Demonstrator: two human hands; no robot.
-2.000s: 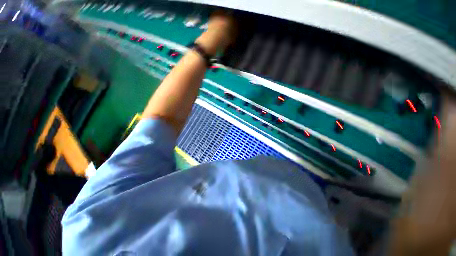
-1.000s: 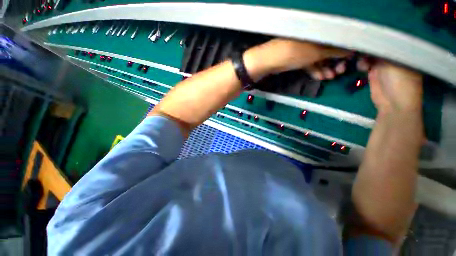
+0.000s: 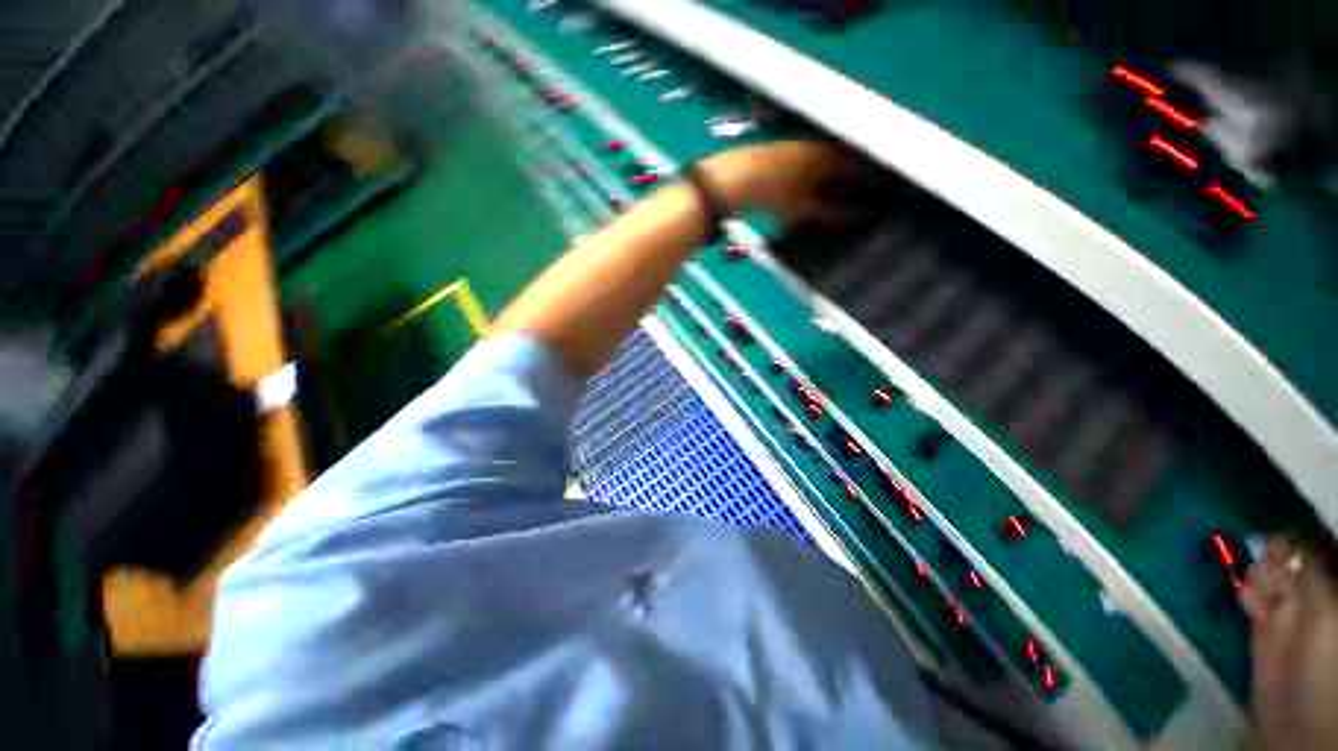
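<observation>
The black slotted tray (image 3: 998, 360) lies on a green rack shelf, under the white edge of the tier above, and is blurred. My left hand (image 3: 807, 181), with a dark band on the wrist, is at the tray's far left end; its fingers are in shadow and I cannot tell their grip. My right hand (image 3: 1294, 638) is blurred and cut off at the right edge. Its fingertips are beside a black unit with a red light (image 3: 1230, 563), right of the tray. Whether they hold anything is unclear.
The white shelf edge (image 3: 1013, 220) curves above my hands. Several red-lit units (image 3: 1181, 147) sit on the upper tier, others on lower tiers. White lead ends (image 3: 631, 59) lie at the shelf's far end. Blue floor grating (image 3: 690, 462) and an orange-yellow bench (image 3: 250, 316) are below left.
The view has turned. My hands, close together at the tray's right part one second ago, are now apart: the left at the tray's left end, the right beyond its right end.
</observation>
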